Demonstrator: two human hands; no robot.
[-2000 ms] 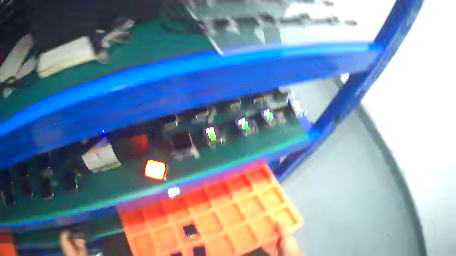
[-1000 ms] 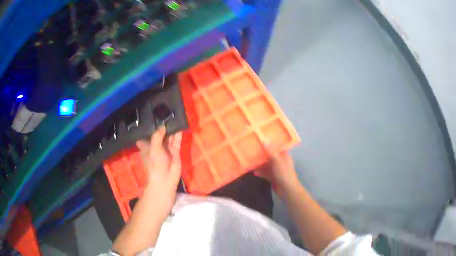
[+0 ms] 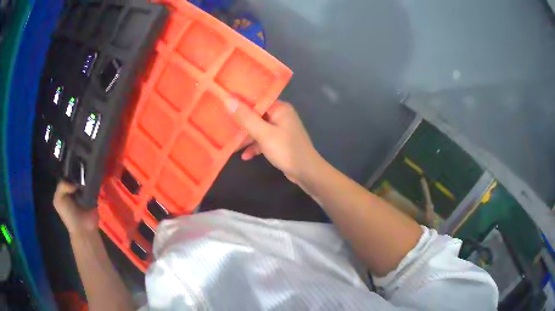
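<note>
A black compartment tray (image 3: 125, 51) stands tilted at the left, with several watch units (image 3: 92, 126) in its pockets, some with lit screens. My left hand (image 3: 76, 208) grips its lower end. An orange-red compartment tray (image 3: 210, 79) lies beside and partly under it. Its upper pockets are empty, and several dark watch units (image 3: 157, 208) sit in its lower pockets near my body. My right hand (image 3: 277, 136) grips its right edge, thumb on top and fingers below.
A blue rack edge (image 3: 21, 109) with a green strip curves down the far left. At the lower right is a green surface (image 3: 414, 152) with metal edges and dark items (image 3: 499, 255) on it. Grey floor (image 3: 377, 54) lies beyond the trays. A blue round object (image 3: 246, 30) shows behind the orange-red tray.
The view has turned away from the rack shelf. Both trays appear higher and further left, more steeply tilted. My left hand now holds the black tray's lower end, and more lit watch units show.
</note>
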